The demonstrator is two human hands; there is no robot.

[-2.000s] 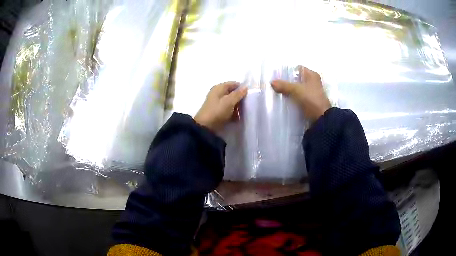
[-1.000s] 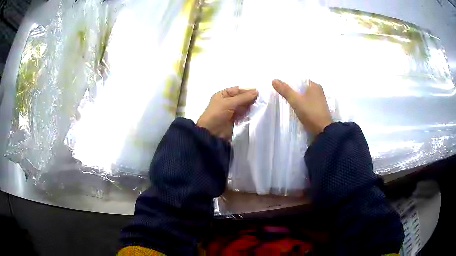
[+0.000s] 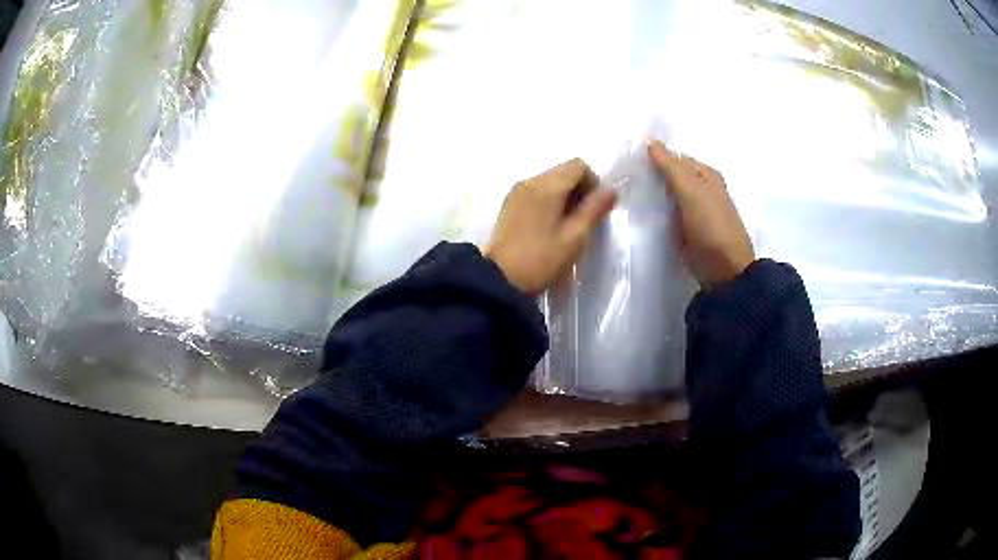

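A clear, shiny plastic bag [image 3: 629, 312] lies lengthwise in front of me, its near end close to the table edge. My left hand [image 3: 550, 222] is at the bag's left side, thumb and fingers pinched together on its film. My right hand [image 3: 706, 208] is at the bag's right side with its thumb side up; its other fingers are hidden and glare washes out the film there, so its hold cannot be told. Other printed polybags with yellow-green marks lie flat to the left [image 3: 296, 186] and right [image 3: 875, 120].
Crumpled clear film [image 3: 55, 208] lies at the far left. The white table's edge [image 3: 142, 410] curves along the near side. Below it at the right is a pale rounded thing with a strip of small print [image 3: 868, 492]. Thin black cords show at the top right.
My left hand has moved right and slightly up, closer to my right hand. The film between the hands is now narrower. My right hand has shifted a little right.
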